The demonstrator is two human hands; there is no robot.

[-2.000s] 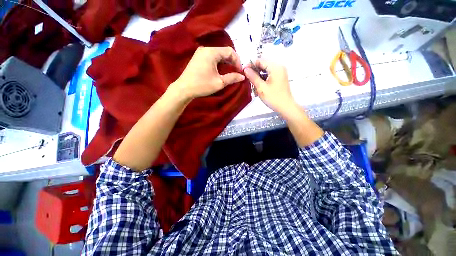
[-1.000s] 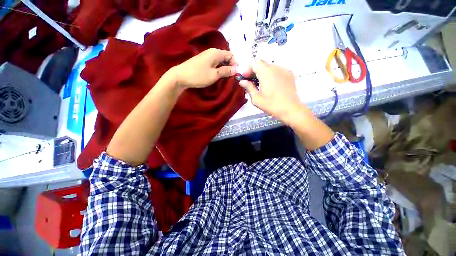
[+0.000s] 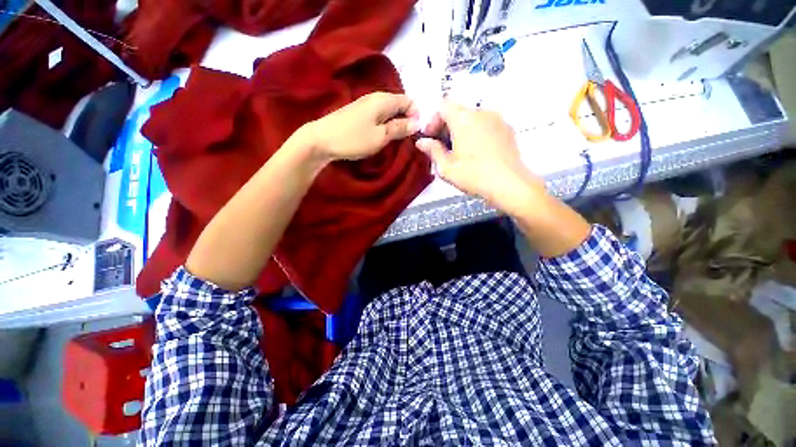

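Observation:
A dark red garment piece (image 3: 288, 175) lies bunched on the white machine table, left of the needle area, and hangs over the front edge. My left hand (image 3: 367, 127) pinches a small bit of the red cloth between thumb and fingers. My right hand (image 3: 471, 148) meets it fingertip to fingertip and is curled around small dark thread snips (image 3: 443, 135), mostly hidden by the fingers. I cannot tell whether the blades touch the cloth, and no thread can be made out.
Scissors (image 3: 604, 109) with orange-yellow and red handles lie to the right beside a dark blue cord (image 3: 644, 140). The presser foot area (image 3: 476, 57) is just beyond my hands. A grey vented housing (image 3: 48, 179) is left, a red stool (image 3: 109, 377) below it. Khaki garments (image 3: 724, 288) are piled right.
The dark snips now show in my right hand, which has turned over at the fingertips. My left hand keeps its pinch, slightly lower and further left. The view has shifted a little.

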